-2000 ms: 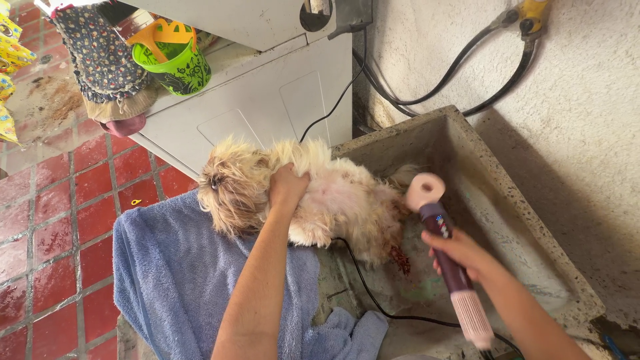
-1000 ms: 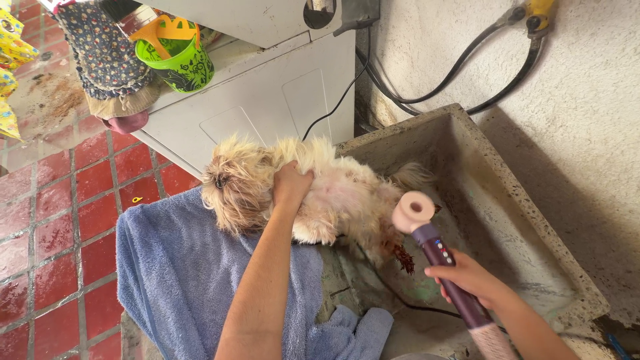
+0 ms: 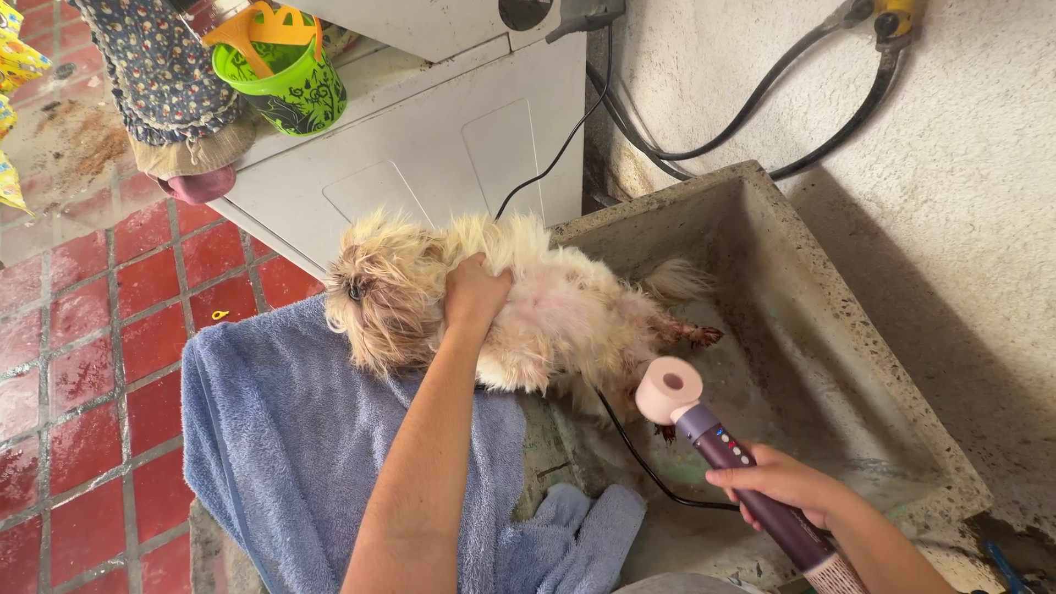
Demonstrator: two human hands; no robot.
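Note:
A cream-coloured, long-haired dog [image 3: 553,297] lies with its head over a blue towel [image 3: 330,445] and its hind end in a concrete sink [image 3: 866,330]. My left hand [image 3: 477,295] grips the dog at the chest and neck; some fingers are hidden in the fur. My right hand [image 3: 780,483] is closed round the dark purple handle of a hair dryer [image 3: 742,462], whose round pink head is close to the hind legs. Lights glow on its handle. The hind paws look reddish brown.
Behind the dog stands a white appliance [image 3: 412,148] with a green bucket [image 3: 301,95] on top. A black cord [image 3: 569,136] hangs beside it. Thick black hoses [image 3: 742,115] run along the rough wall. Red floor tiles [image 3: 91,388] lie at left.
The hair dryer has moved lower, away from the dog's tail area and toward the hind paws. A hind leg now stretches out more to the right. My left hand keeps its hold on the dog.

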